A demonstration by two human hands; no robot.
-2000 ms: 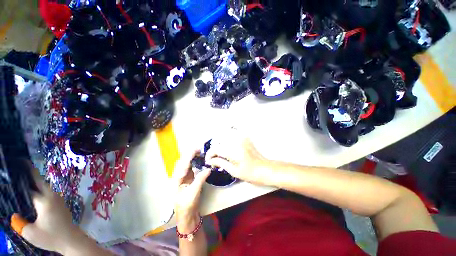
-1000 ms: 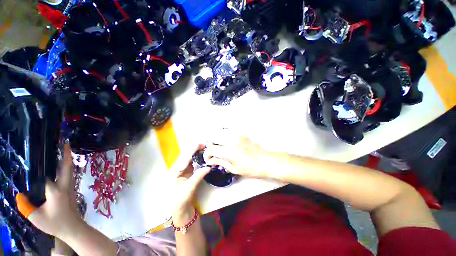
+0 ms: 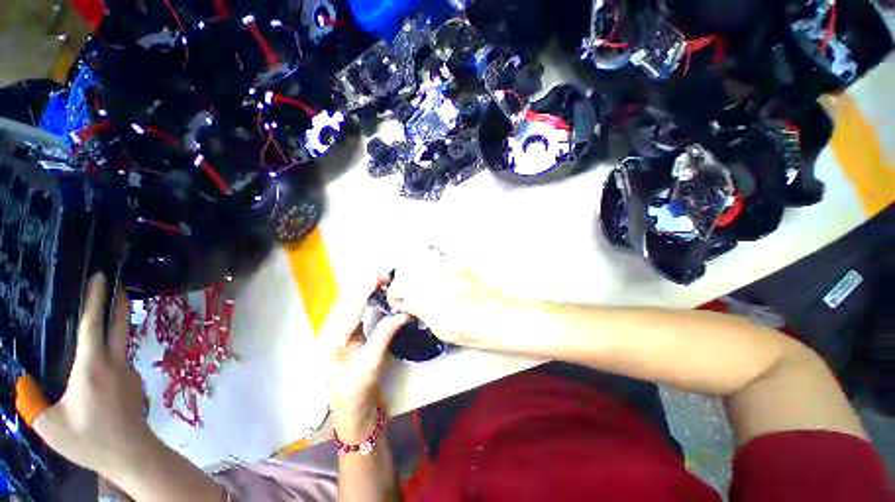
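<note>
A round black camera housing (image 3: 420, 343) sits low on the white bench in front of me. My left hand (image 3: 361, 345) grips its left side, thumb on the rim, with a beaded bracelet on the wrist. My right hand (image 3: 437, 294) is over the top of the housing, fingers curled at its upper left part. The fingers hide what they touch there. Another black housing with a white disc and red lead (image 3: 538, 147) stands beyond, beside a cluster of small dark lens boards (image 3: 427, 123).
Waiting housings (image 3: 196, 167) are heaped at left, part-built units (image 3: 692, 201) at right. Red leads (image 3: 191, 353) lie at lower left. Another person's hand (image 3: 98, 402), with an orange fingertip, holds a black ribbed tray (image 3: 39, 255). A blue bin (image 3: 385, 15) stands behind.
The neighbour's black tray has come further into view at left, over the small parts. My hands stay on the housing with small finger shifts. The view has shifted slightly.
</note>
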